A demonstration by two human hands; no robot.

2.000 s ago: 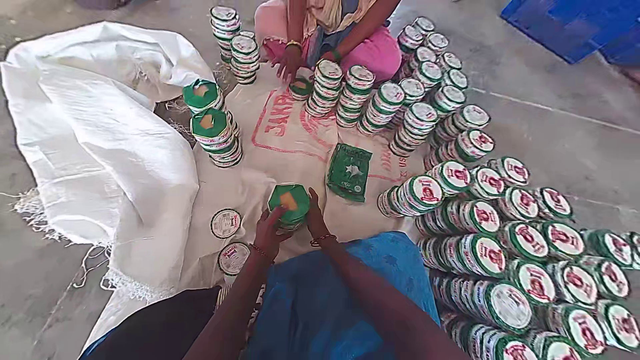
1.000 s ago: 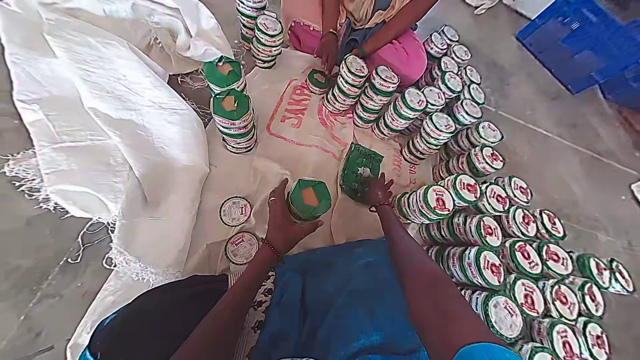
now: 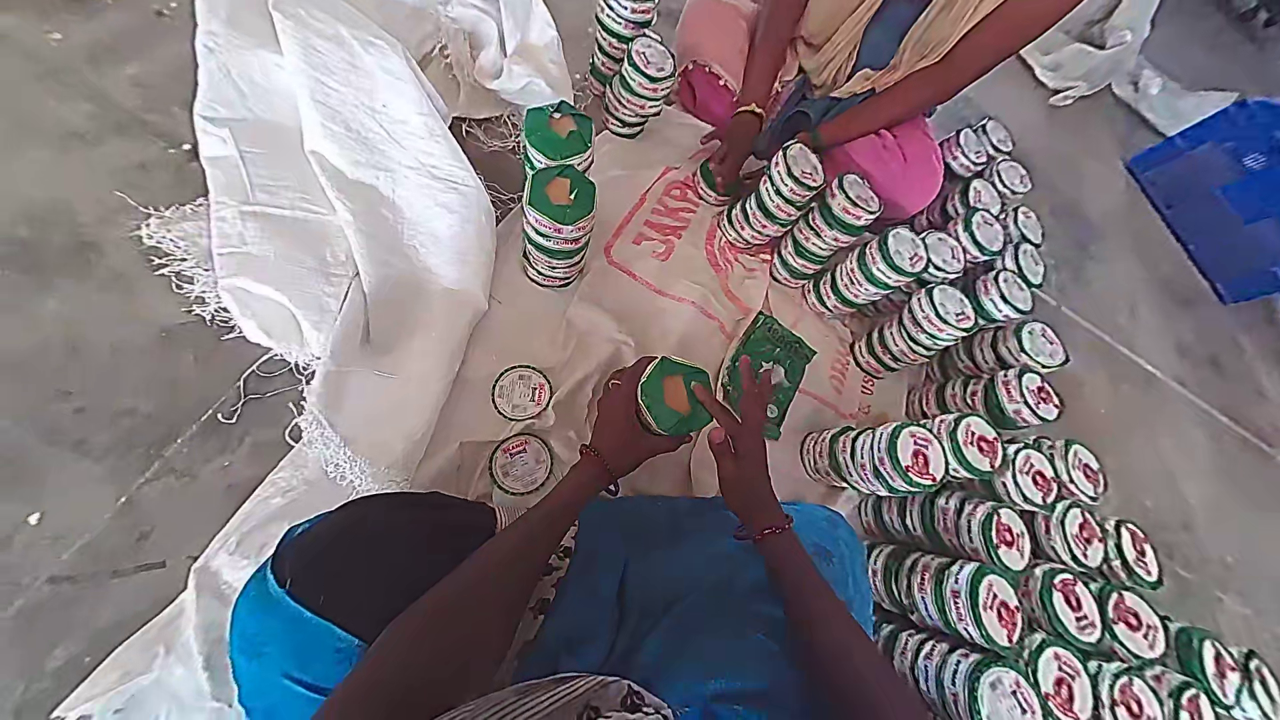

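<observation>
My left hand (image 3: 622, 425) is closed around a round container with a green wrapper folded over its top (image 3: 674, 397); a tan patch shows at the centre. Beside it my right hand (image 3: 742, 440) has its fingers spread, one fingertip near the wrapper's right edge, others over a flat green printed packet (image 3: 785, 365) lying on the white woven sack (image 3: 640, 300). Whether they touch it I cannot tell. Two round labelled lids or containers, an upper one (image 3: 521, 391) and a lower one (image 3: 520, 463), lie left of my left hand. Farther back stand two green-topped stacks (image 3: 560, 225).
Many stacks of round green-and-white containers (image 3: 960, 600) line the right side. Another person's hands (image 3: 735, 150) work at the far edge of the sack, near more stacks (image 3: 775, 195). A crumpled white woven sheet (image 3: 370, 200) lies left. A blue crate (image 3: 1215, 200) is at the right.
Two seconds ago both my hands were at the green-topped container; one second ago my right hand was at the green packet. My right hand has since moved left, back near the container.
</observation>
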